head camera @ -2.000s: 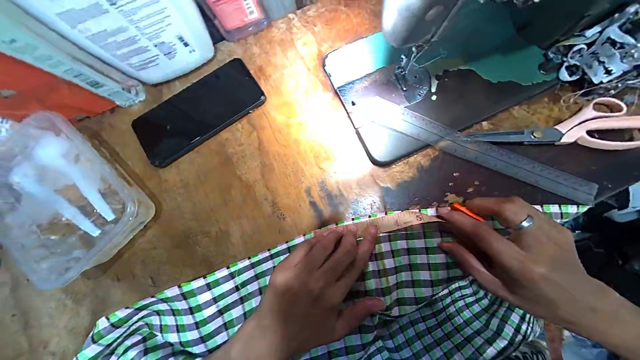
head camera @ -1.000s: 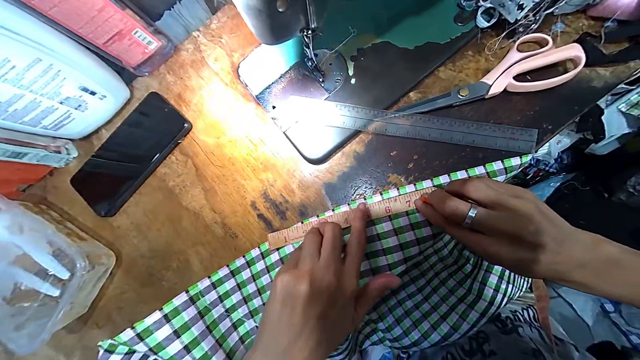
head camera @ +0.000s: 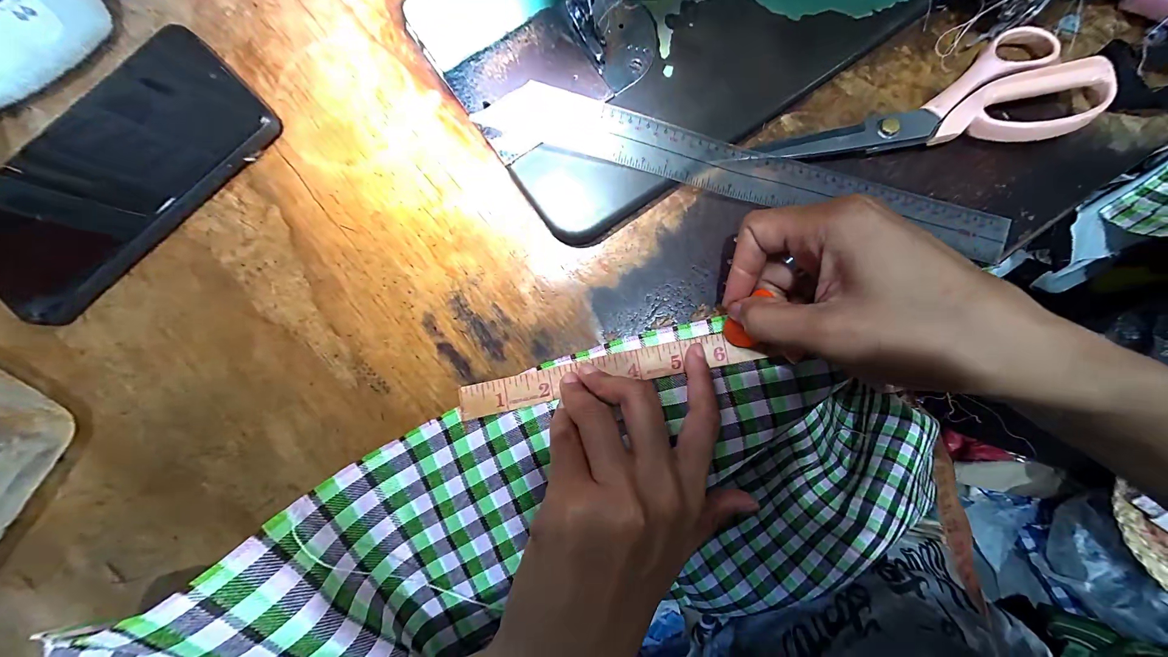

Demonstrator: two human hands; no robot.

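Green, white and black checked fabric [head camera: 429,484] lies over the front of the wooden table. A tape measure [head camera: 529,391] runs along the fabric's upper edge. My left hand [head camera: 630,465] rests palm down, its spread fingertips pressing the tape onto the cloth. My right hand [head camera: 839,283], with a ring on one finger, pinches a small orange object [head camera: 741,330] between thumb and fingers at the fabric edge, just right of the tape's 6 mark. What the orange object is cannot be told; the fingers partly hide it.
A clear ruler [head camera: 776,178] lies across the sewing machine's bed [head camera: 584,205], touching pink-handled scissors [head camera: 912,123]. A black phone [head camera: 137,173] lies at the left on the wooden table [head camera: 301,383]. A clear plastic container [head camera: 32,447] stands at the left edge. Plastic bags [head camera: 1086,547] are at the lower right.
My right hand has turned, its fingers now pinching from above at the fabric edge. More of the tape measure shows than two seconds ago. The view has moved closer.
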